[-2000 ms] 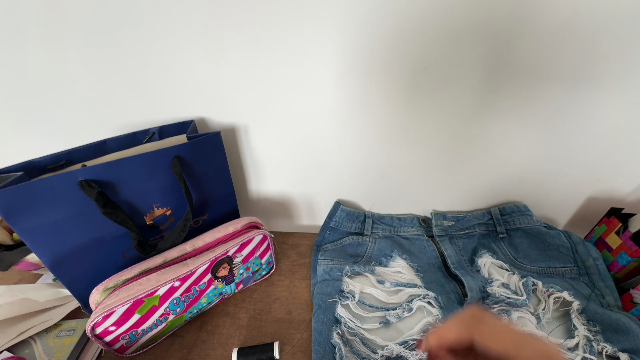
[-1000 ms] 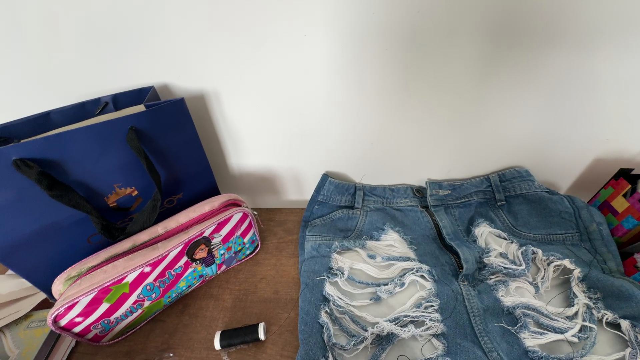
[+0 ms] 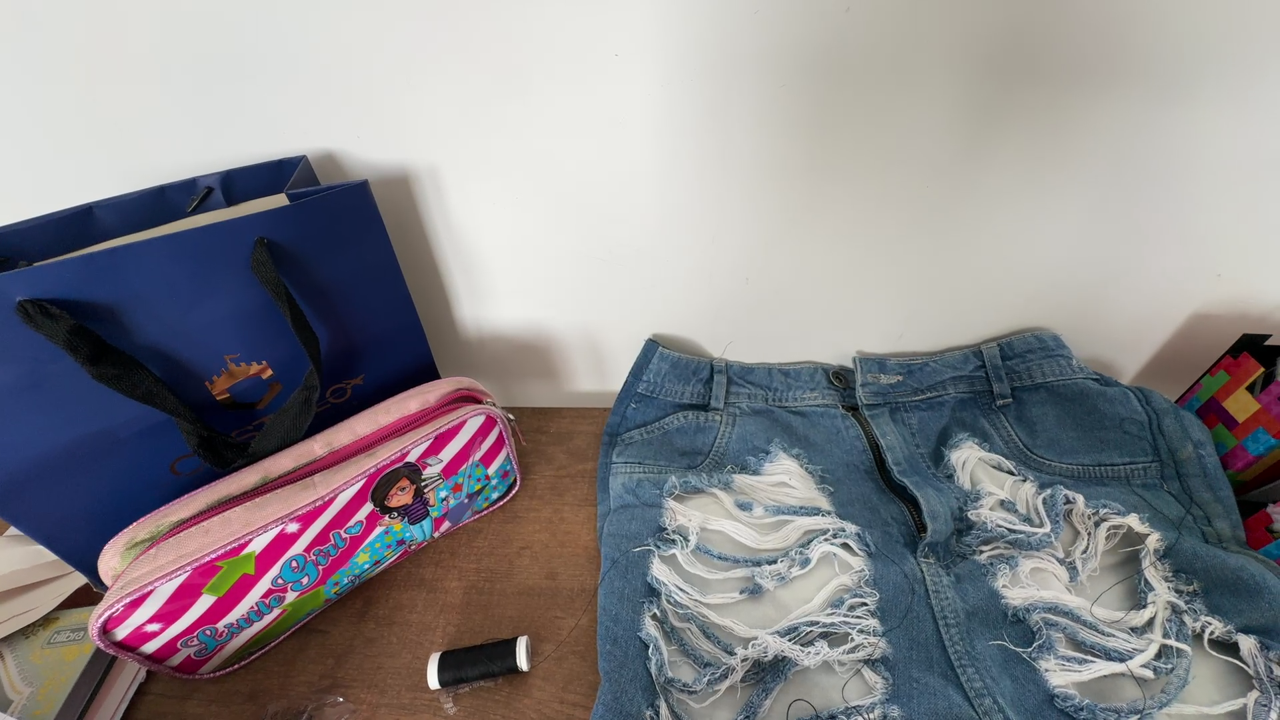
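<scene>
Neither of my hands is in the head view. Ripped blue denim jeans [image 3: 940, 590] lie front up at the right, their fly zipper [image 3: 885, 465] partly open and white frayed threads across the holes. Loose dark thread curls over the denim. Left of the jeans, a spool of black thread [image 3: 480, 662] lies on its side on the brown wooden table [image 3: 540, 520], and a thin strand runs from it toward the jeans. Farther left rests a pink striped pencil case [image 3: 310, 540] with a printed cartoon figure.
A blue paper bag [image 3: 130, 420] with black handles stands behind the pencil case. Papers and a notebook [image 3: 60, 650] lie at the lower left. A box with a multicoloured block pattern [image 3: 1240, 415] is at the right edge. A white wall [image 3: 640, 180] rises behind.
Two seconds ago a blurred hand was over the lower part of the jeans; it has left the view. The jeans and the spool appear to lie as before.
</scene>
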